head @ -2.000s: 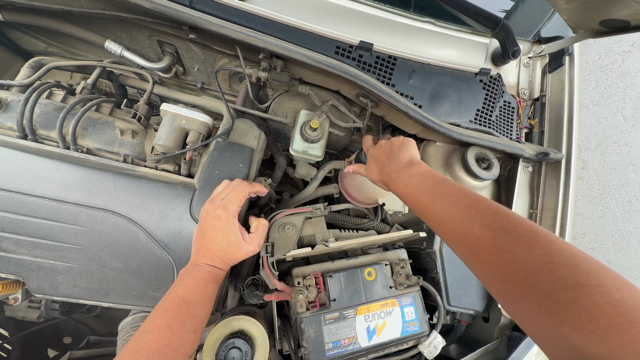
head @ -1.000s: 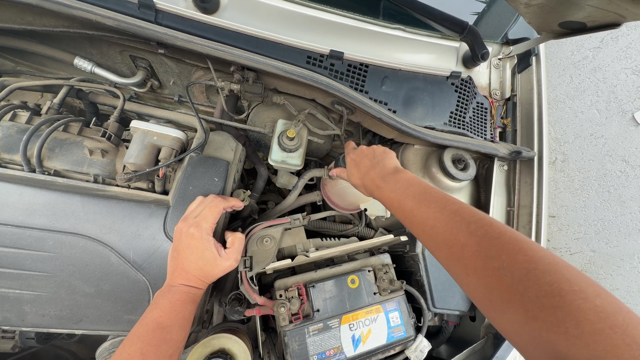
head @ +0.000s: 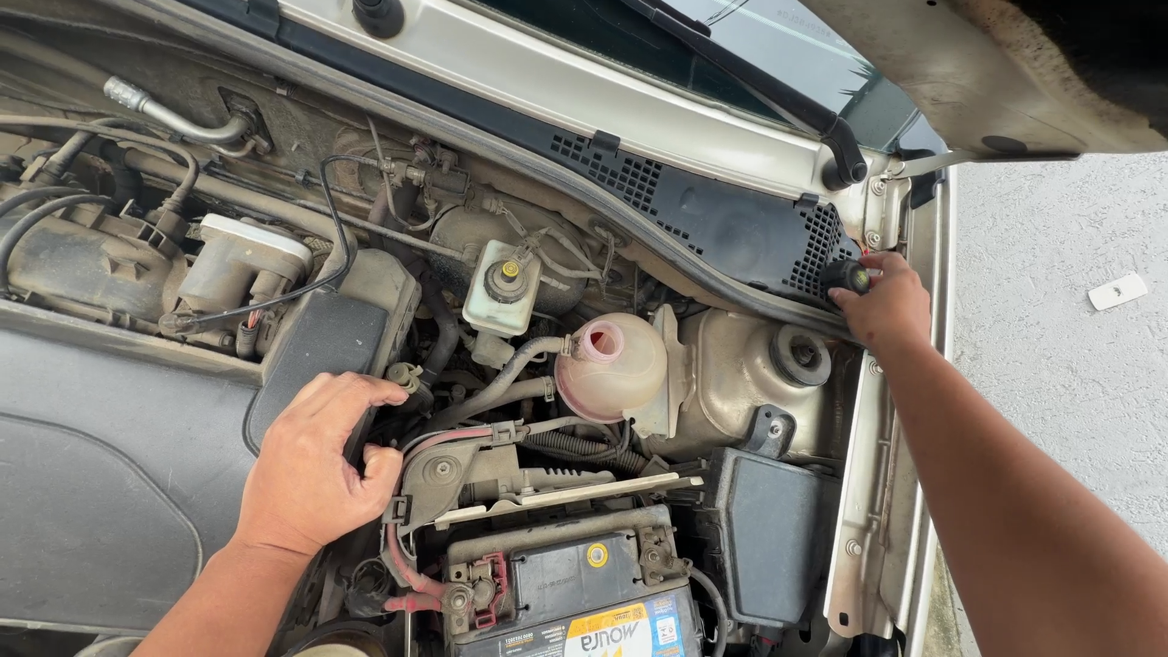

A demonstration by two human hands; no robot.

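Observation:
My right hand (head: 885,301) holds a round black cap (head: 846,276) over the right end of the black cowl grille (head: 730,224). The coolant expansion tank (head: 630,370), pinkish and translucent, stands with its neck uncovered in the middle of the engine bay. My left hand (head: 319,456) rests by the edge of the dark engine cover (head: 119,474), thumb and fingers apart, fingertips close to a small fitting (head: 403,375) on a hose. It holds nothing that I can see. Between the hands, up and left of the tank, sits the brake fluid reservoir (head: 500,292) with its cap on.
A Moura car battery (head: 584,566) lies below the tank, with red cables at its left. Right of it is a black box (head: 776,538). The strut mount (head: 800,356) and fender edge are at the right. The raised hood (head: 1004,73) hangs over the upper right corner.
My right hand has moved from the tank's top out to the right with the black cap in it, and the tank's neck now shows uncovered. My left hand stays near the engine cover's edge.

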